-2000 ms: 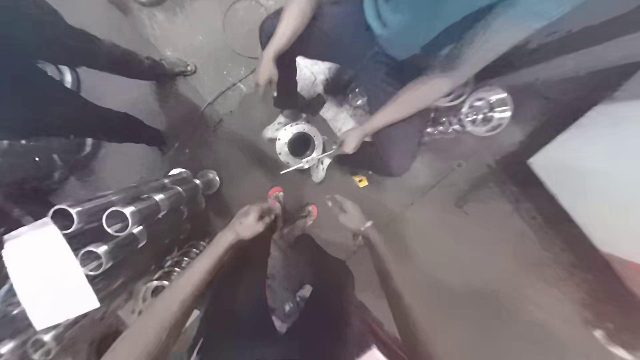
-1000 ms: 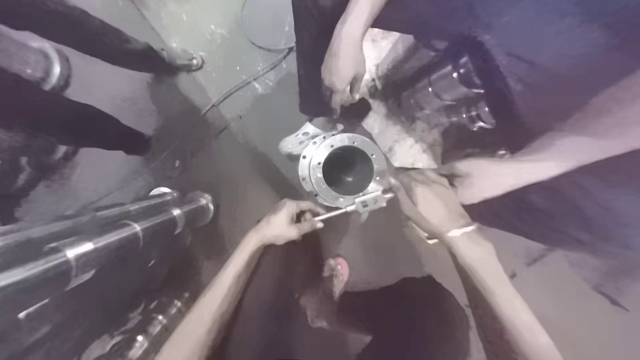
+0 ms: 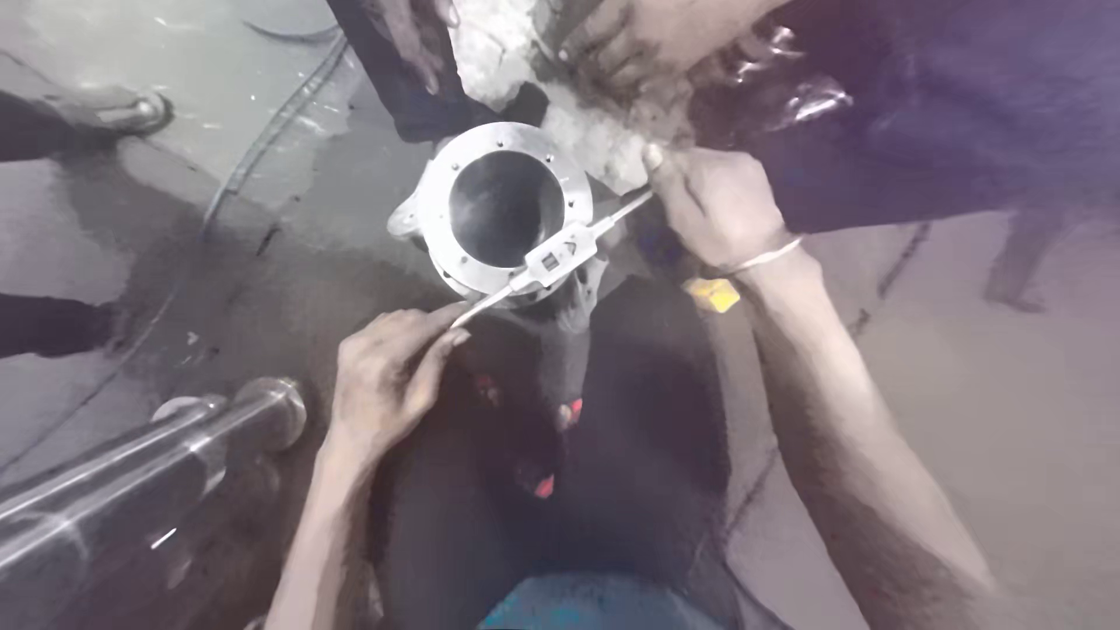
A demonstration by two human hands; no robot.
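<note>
A tap wrench with a long handle on each side (image 3: 562,255) lies slantwise over the near right rim of a round metal flange (image 3: 436,236), which has small holes around its wide bore. My left hand (image 3: 385,376) grips the lower left handle between thumb and fingers. At the upper right handle end, my right hand (image 3: 722,206) is closed on the bar, with a pale band at its wrist. Whether a tap sits below the wrench's body cannot be seen.
Another person's hand (image 3: 656,35) is just beyond the flange, with their dark-clothed legs around it. Shiny metal tubes (image 3: 175,455) lie at the lower left. A yellow object (image 3: 713,295) is on the floor by my right wrist. A cable (image 3: 262,149) crosses the floor at the left.
Two seconds ago my hands were empty and the other person held the bar-like tool. Now both my hands are on it at the flange. The view has moved closer.
</note>
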